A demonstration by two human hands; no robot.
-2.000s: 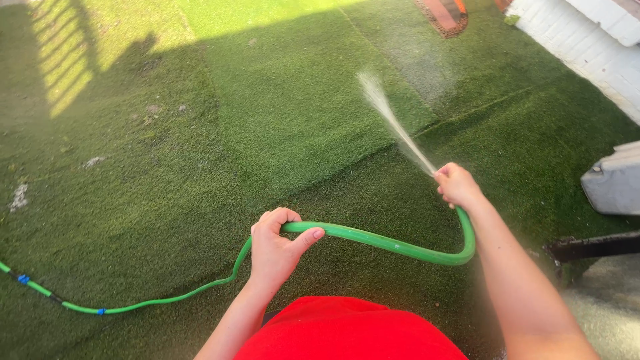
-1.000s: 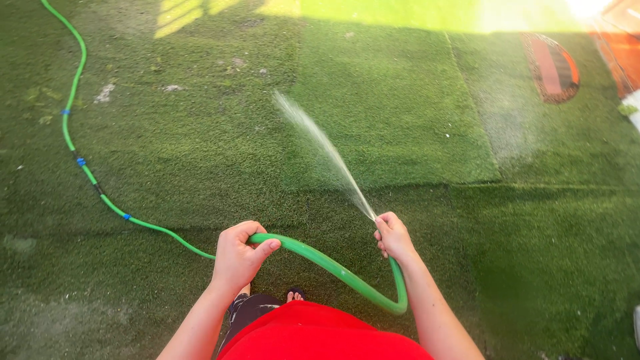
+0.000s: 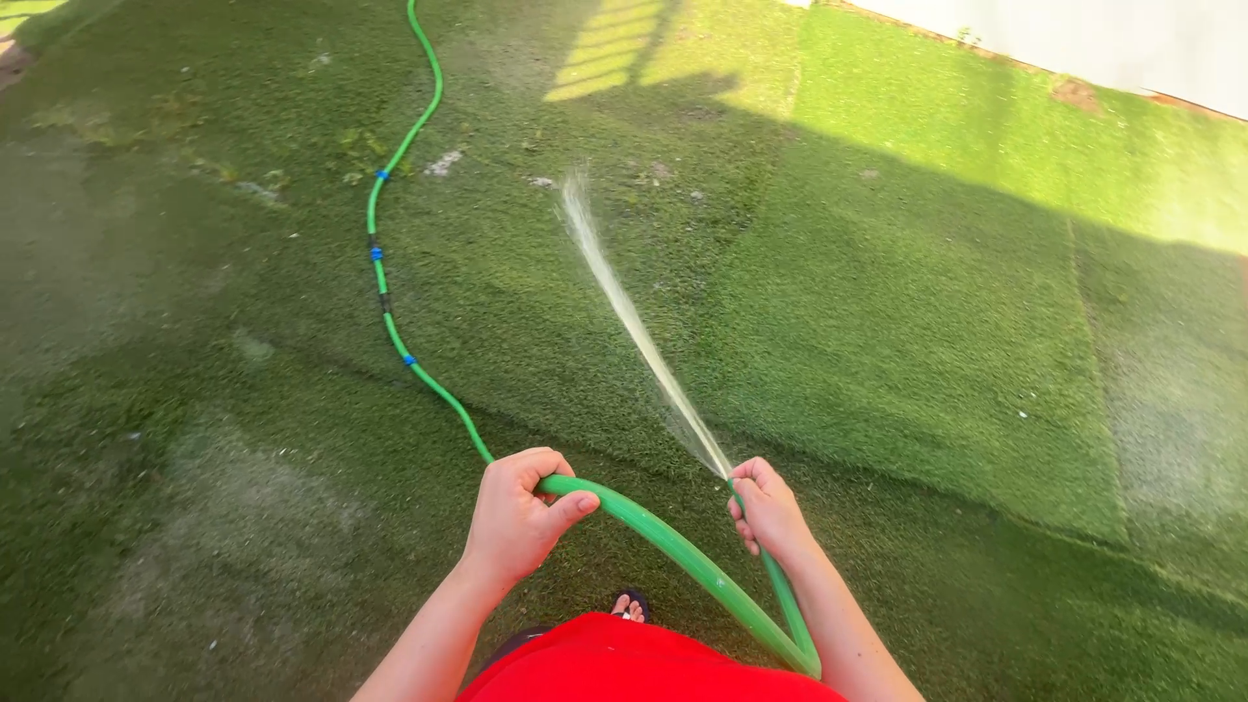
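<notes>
A green garden hose (image 3: 673, 546) runs between my two hands and bends sharply near my right forearm. My left hand (image 3: 522, 512) is closed around the hose, thumb along its near side. At the hose's end, my right hand (image 3: 770, 507) grips it, and a jet of water (image 3: 634, 322) sprays out forward and to the left, fanning wider at its far end. Beyond my left hand the hose lies on artificial turf (image 3: 907, 341), winding away to the top, with blue and black bands around it. The hose's mouth is mostly hidden by my fingers.
Turf seams and a raised edge cross the ground at the right. Small whitish debris (image 3: 444, 164) lies near the hose. A white wall or panel (image 3: 1092, 39) borders the turf at the upper right. My sandalled foot (image 3: 632, 606) shows beyond my red shirt (image 3: 643, 663).
The view has turned left. Both hands have kept hold of the hose, and water still sprays. The bend between my hands has become sharper since a second ago.
</notes>
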